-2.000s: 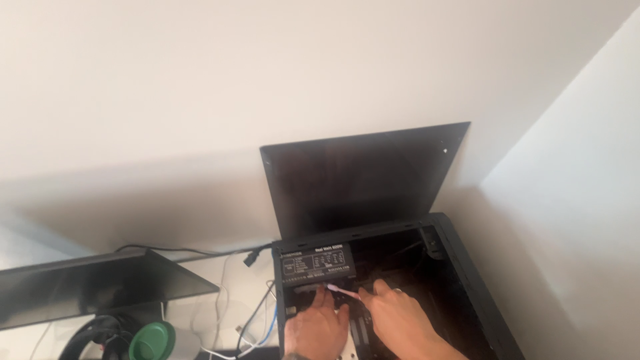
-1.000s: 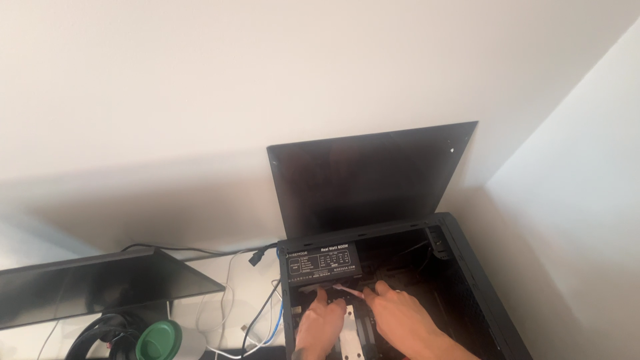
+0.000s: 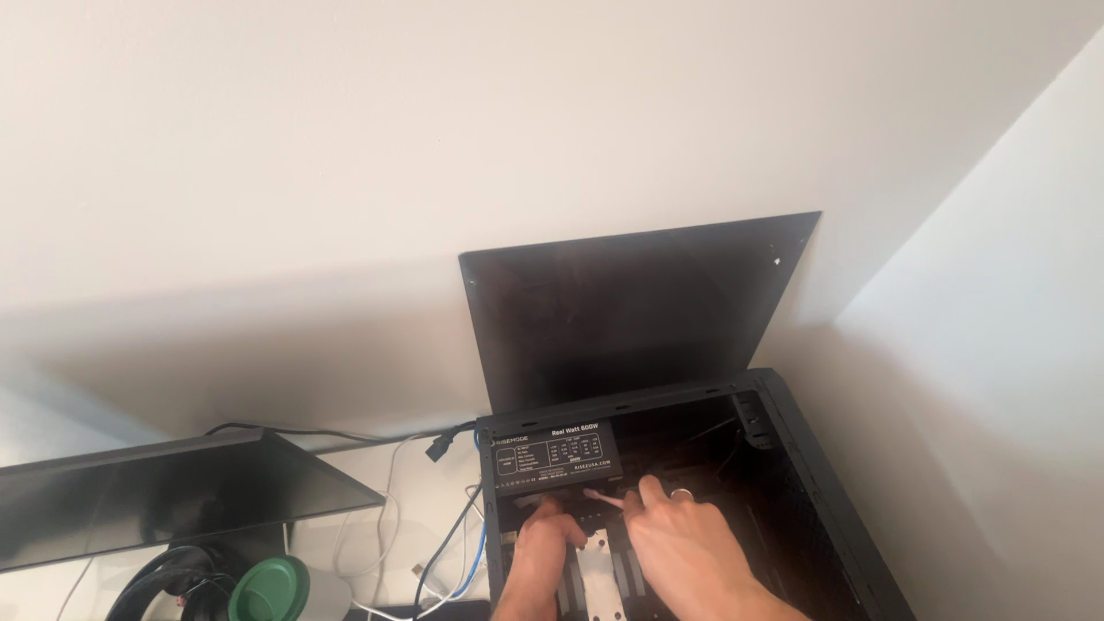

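Both hands reach into an uncovered black computer case, just below a power supply unit with a printed label. Between the thumb and fingers of my right hand, which wears a ring, is a thin pale pinkish stick-like tool; its tip points left, and its exact kind is unclear. My left hand is bent down beside it, over the dark parts under the power supply; its fingertips are hidden, so any hold is unclear. A light metallic plate with dark holes lies between the hands.
Behind the case a dark flat panel leans against the wall. At the left are a monitor, a green-topped container and coiled black cables. A power cord connector and white and blue cables lie beside the case.
The pale tool, which reached across to near my left hand's fingers a second ago, now shows its tip apart from them. My right hand still holds it.
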